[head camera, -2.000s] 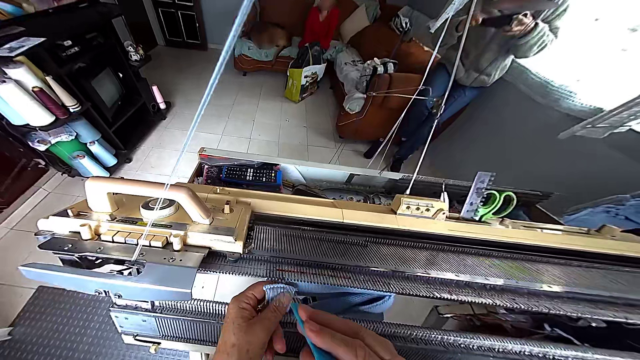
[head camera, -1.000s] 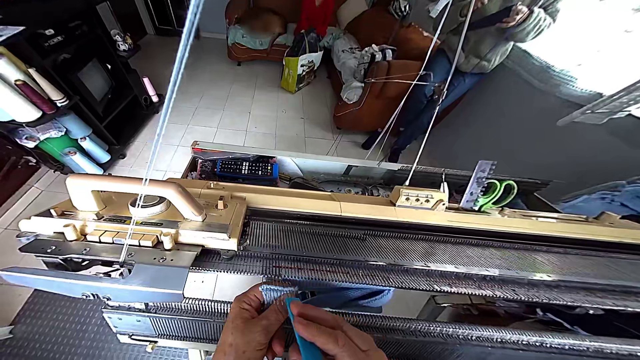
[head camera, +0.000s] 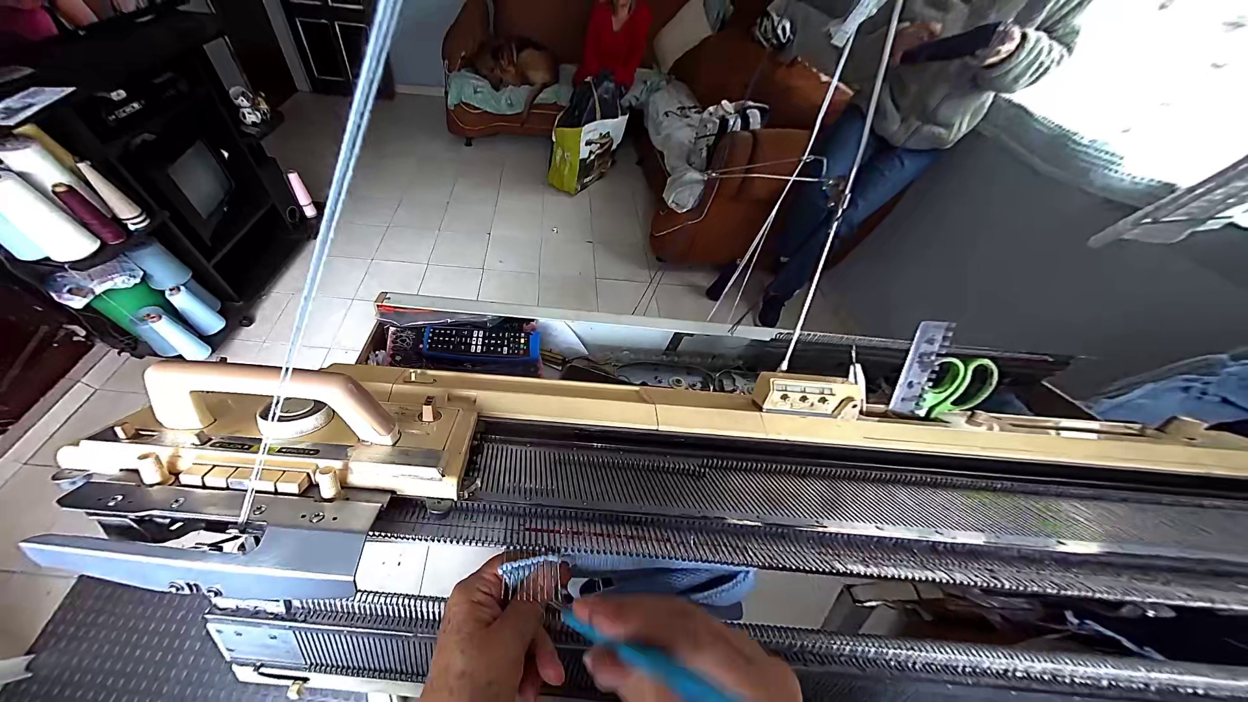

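My left hand (head camera: 497,634) pinches the left end of a light blue knitted piece (head camera: 702,577) between the two needle beds of a knitting machine. Thin strands or prongs show at the pinched edge; which they are, I cannot tell. In my right hand (head camera: 692,648), blurred, is a turquoise-handled tool (head camera: 648,661), its tip close to that edge. Behind and to the left sits the cream machine carriage (head camera: 292,429), with light blue yarn (head camera: 327,234) running down into it. The rear needle bed (head camera: 741,497) lies above my hands, and the front needle bed (head camera: 361,648) passes beneath them.
Green-handled scissors (head camera: 960,385) and a clear ruler (head camera: 921,366) stand at the machine's back rail. A remote control (head camera: 481,341) lies in the tray behind. Yarn cones (head camera: 58,219) fill a shelf at left. Two people are by the brown sofas (head camera: 692,234), with a dog lying on one.
My right hand and the turquoise tool have shifted a little down and right, its handle now tilting toward the lower right. My left hand keeps its hold on the knitted edge.
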